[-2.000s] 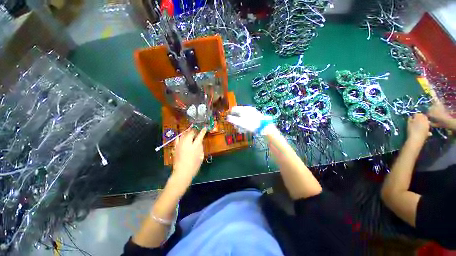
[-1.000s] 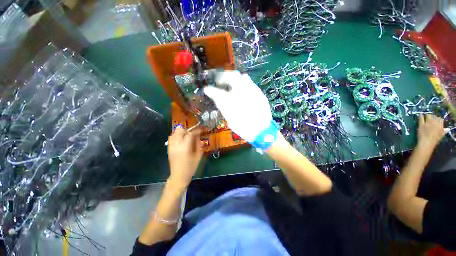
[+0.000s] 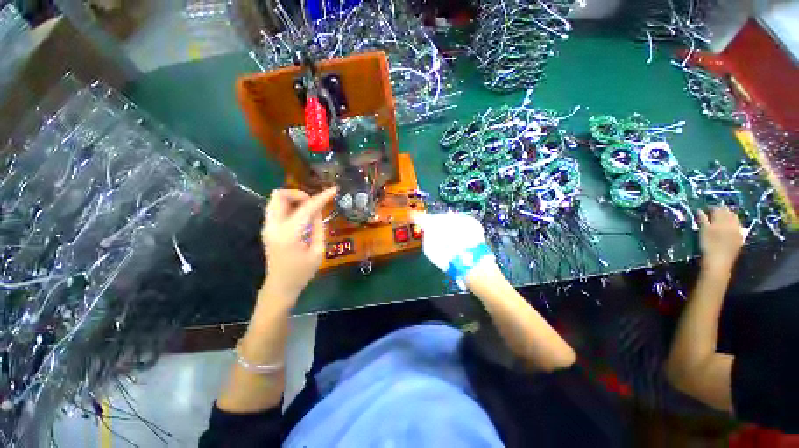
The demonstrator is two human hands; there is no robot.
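Note:
The lever press fixture [image 3: 317, 74], with an orange upright frame and base, stands in front of me. Its red lever grip [image 3: 316, 124] hangs down. Two small silvery press heads [image 3: 354, 202] sit low over the base. My bare left hand [image 3: 296, 232] is raised at the fixture's left side with thumb and fingers close together; whether it holds a thin thing is unclear. My right hand [image 3: 447, 241], in a white glove with a blue band, is at the base's right edge beside the red switches [image 3: 402, 234]; its fingertips are blurred. A red digital display [image 3: 339, 248] is lit.
Green ring parts with wire tails lie in a pile [image 3: 508, 166] and a smaller group [image 3: 646, 166] to the right. Clear plastic over wires [image 3: 96, 210] covers the left. Grey-white bundles [image 3: 517, 44] lie behind. Another person's hand [image 3: 720, 236] is at the far right.
The lever grip has swung from up to hanging down. My right hand has left the lever for the base's right edge. My left hand has moved left and up from the base's front.

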